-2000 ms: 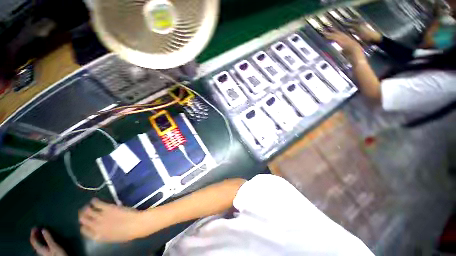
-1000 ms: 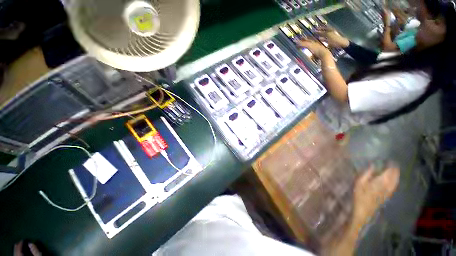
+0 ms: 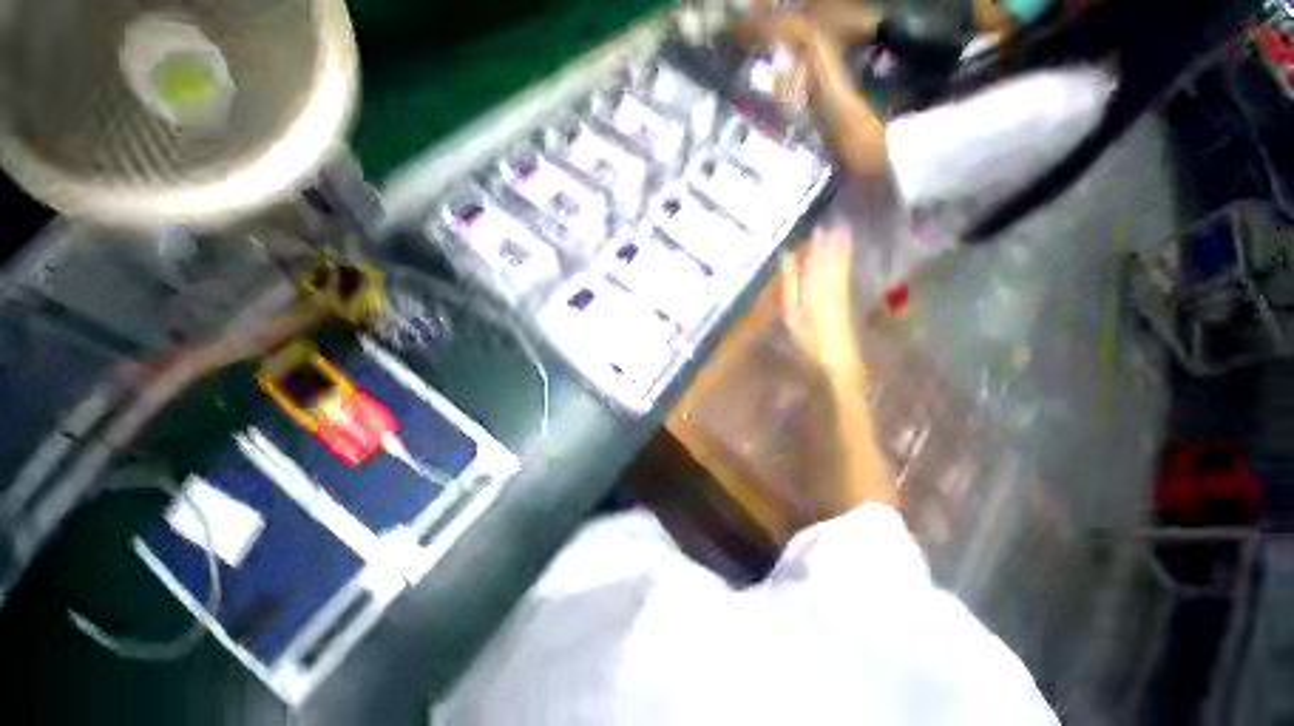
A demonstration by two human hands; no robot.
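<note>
A clear blister tray holds several phones in two rows, white backs up with dark ovals. My right hand is blurred, with fingers extended, just off the tray's near right edge and over the carton stack. No object shows in it, and I cannot tell if it touches the tray. My left hand is not in view. A red-keypad phone with a yellow screen frame lies on the blue fixture plate, with a white cable at its lower end. A white card lies on the plate's left panel.
A round fan stands at the upper left. Another yellow-framed phone lies behind the fixture. Brownish empty trays lie on a carton beside the bench. A seated person's arm reaches over the bench beyond the tray. Cables run along the left.
My right hand has moved from the fixture's front, out to the far right, then back to the tray's near edge. My left hand has left the view. The view has shifted right.
</note>
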